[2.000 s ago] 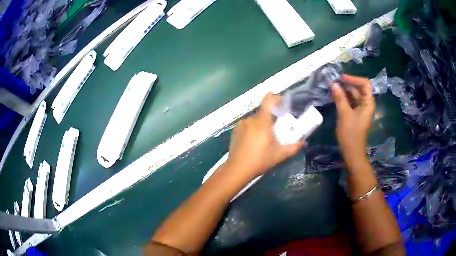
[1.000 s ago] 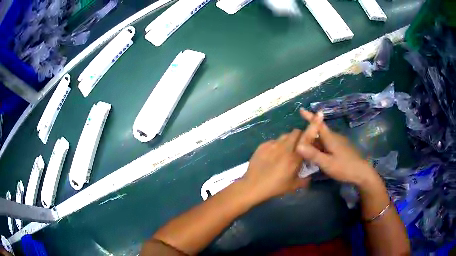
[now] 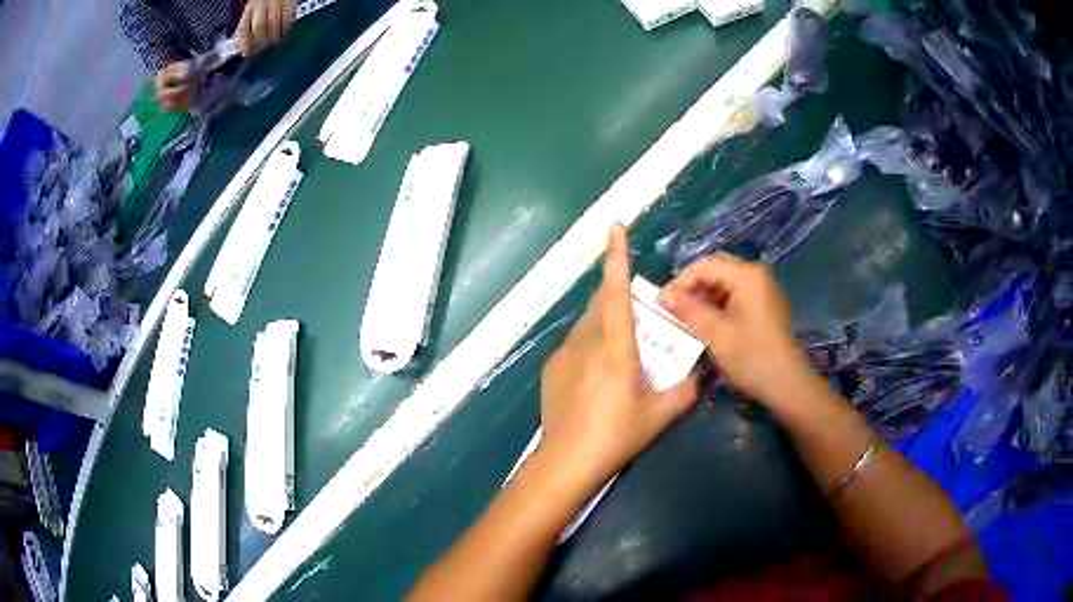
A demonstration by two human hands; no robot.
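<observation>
A long white carton (image 3: 667,343) lies under and between my hands, its near-right end with fine dark print showing. My left hand (image 3: 606,382) is around the carton, index finger pointing up. My right hand (image 3: 735,318) pinches the carton's end edge with thumb and fingers. The carton's other end shows below my left wrist. A crinkled see-through bag (image 3: 765,212) lies on the dark green surface just beyond my right hand. Whether a bag is inside the carton is hidden.
White cartons (image 3: 414,259) lie spaced on the curved green conveyor (image 3: 530,141) at the left. A white guide rail (image 3: 506,318) runs diagonally. A heap of bags (image 3: 1000,153) and blue plastic (image 3: 1021,512) are at the right. Another person's hands (image 3: 266,21) are at upper left.
My hands have moved apart from their crossed position, and the carton's printed end now shows between them. The view has shifted, and another person's hands have come into view at upper left.
</observation>
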